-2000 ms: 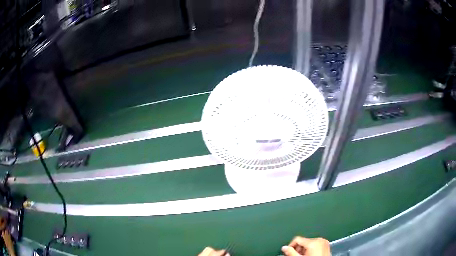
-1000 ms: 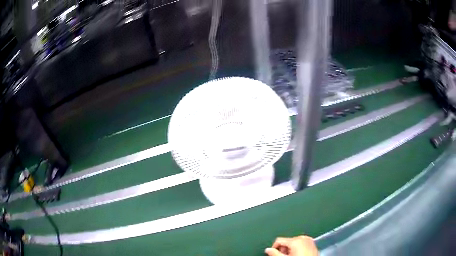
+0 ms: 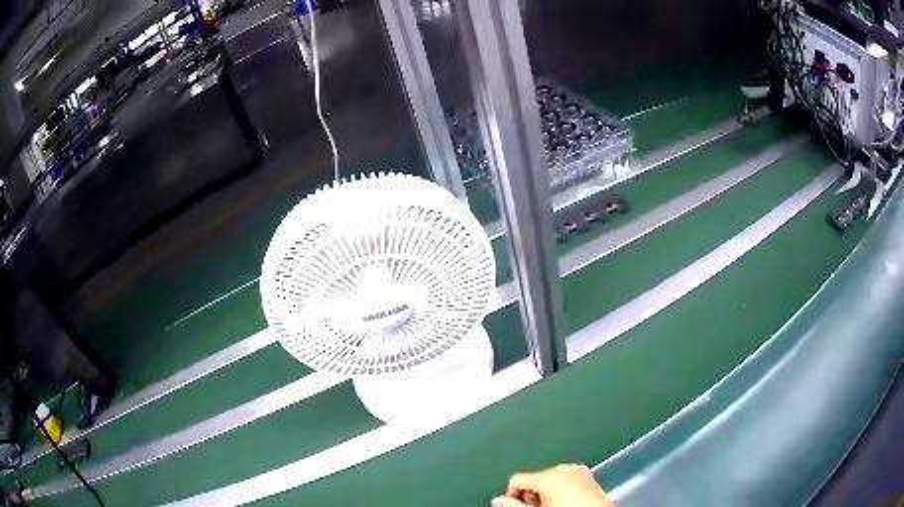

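My right hand (image 3: 557,487) shows at the bottom edge, cut off by it, with the fingers curled. A small dark patch shows between the fingertips, but I cannot tell whether it is a held part or shadow. My left hand is out of the picture. A dark four-position module (image 3: 593,216) lies on the green bench beyond the metal post. Another dark module (image 3: 849,211) lies at the far right. Neither is touched by my hand.
A white desk fan (image 3: 382,287) stands ahead to the left, beside an upright metal post (image 3: 525,218). A clear tray of round parts (image 3: 585,144) is behind it. White equipment with cables (image 3: 843,79) stands at upper right. Metal strips cross the green bench (image 3: 644,396).
The view has swung right, so the fan and post sit further left and the right-hand equipment shows more. My left hand, partly visible two seconds ago, has left the picture. My right hand remains curled.
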